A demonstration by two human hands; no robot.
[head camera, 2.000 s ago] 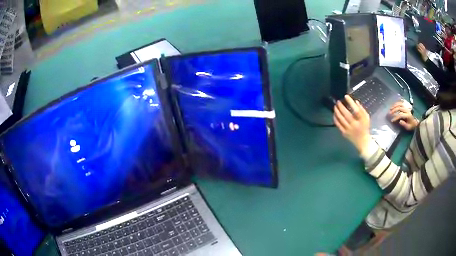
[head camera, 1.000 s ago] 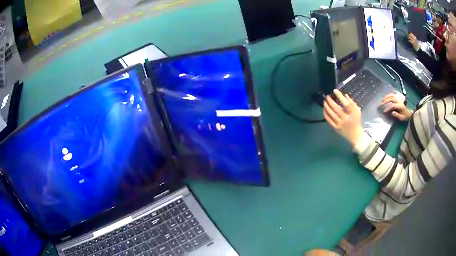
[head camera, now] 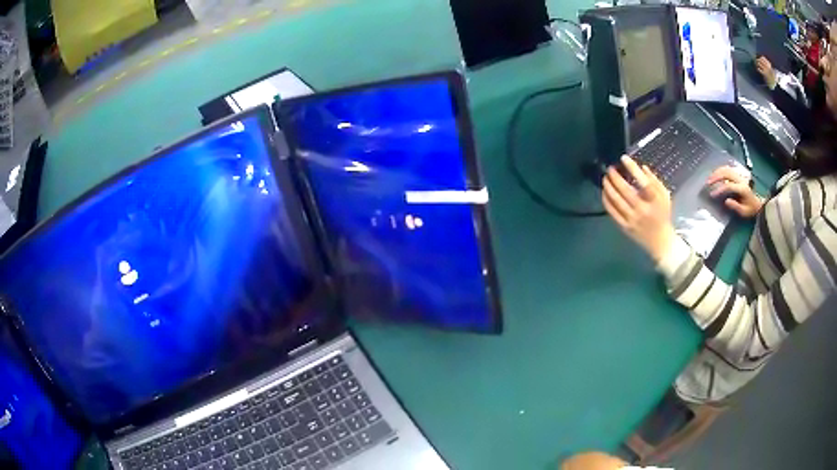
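Observation:
A triple-screen laptop stands open, its centre screen and right side screen lit blue under wrinkled clear film. A white tab crosses the right screen's outer edge. The left side screen is cut off by the picture's edge. The keyboard shows at the bottom, cut off below. No hand touches the visible parts. My left hand is not in view. A small blurred skin-toned shape at the bottom edge, right of centre, may be part of my right hand; I cannot tell.
The bench is green. A dark pad with a pale top lies behind the screens. A black panel and a looping cable stand beyond. At right, a person in a striped sleeve works at another laptop. A yellow sheet is far left.
The view has shifted slightly; the laptop looks unchanged. The skin-toned shape at the bottom edge shows a little more than two seconds ago.

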